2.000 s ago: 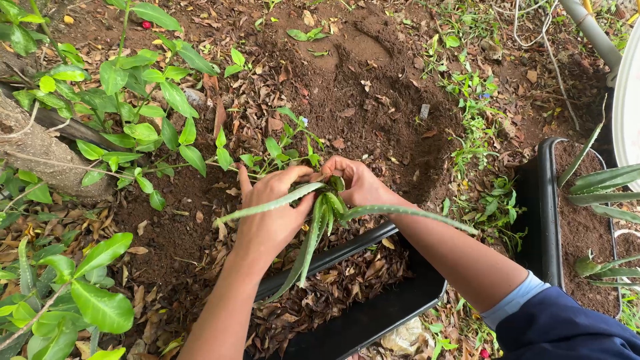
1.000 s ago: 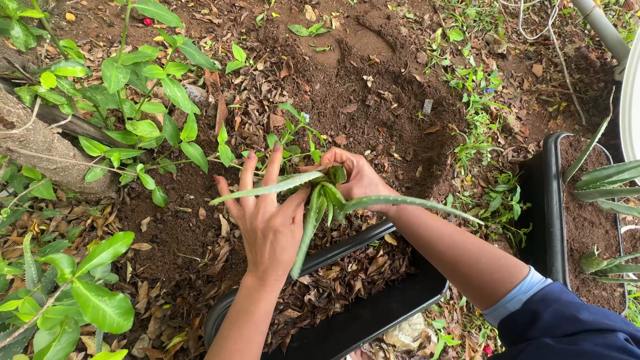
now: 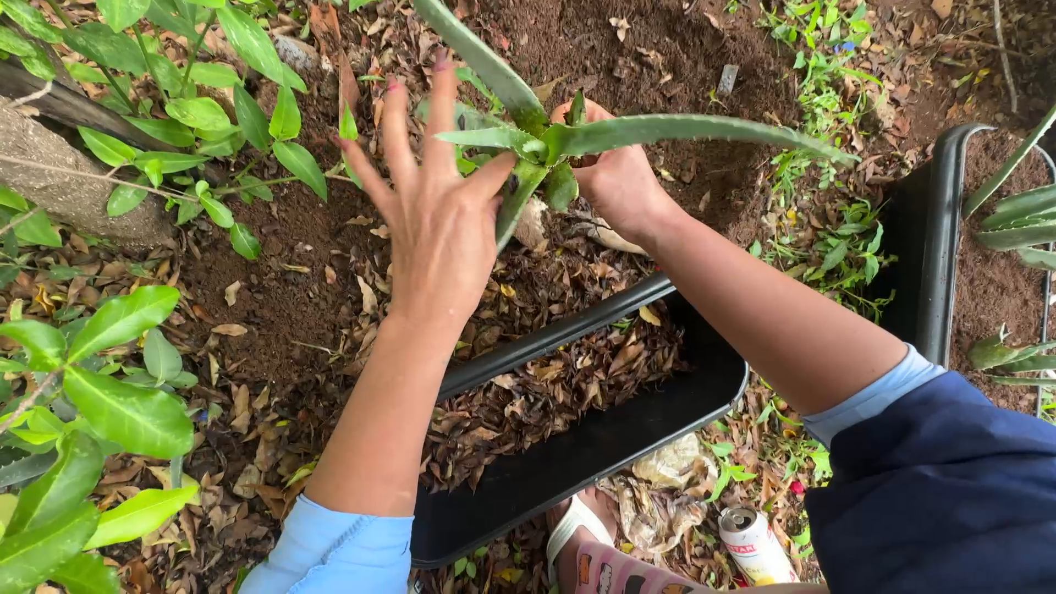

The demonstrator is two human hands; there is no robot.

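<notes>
An aloe plant (image 3: 540, 144) with long toothed leaves is held above the soil, past the far rim of a black plastic planter (image 3: 569, 318). My right hand (image 3: 623, 186) grips the plant near its base from the right, its fingers partly hidden by the leaves. My left hand (image 3: 441, 186) lies to the left of the plant with its fingers spread, the thumb beside a lower leaf. Dry leaves (image 3: 528, 404) fill part of the planter below my wrists. The plant's roots cannot be made out clearly.
At the right stands a second black planter (image 3: 940, 247) with soil and aloes (image 3: 1023, 223). Leafy green plants (image 3: 132, 404) and a tree trunk (image 3: 82, 181) border the left. A drink can (image 3: 755, 544) and a crumpled plastic bag (image 3: 660, 503) lie near my sandalled foot (image 3: 582, 524).
My left hand has come off the plant's middle and its fingers have spread. The aloe has tilted so its crown faces the camera. The view has shifted, with my foot and the can now showing.
</notes>
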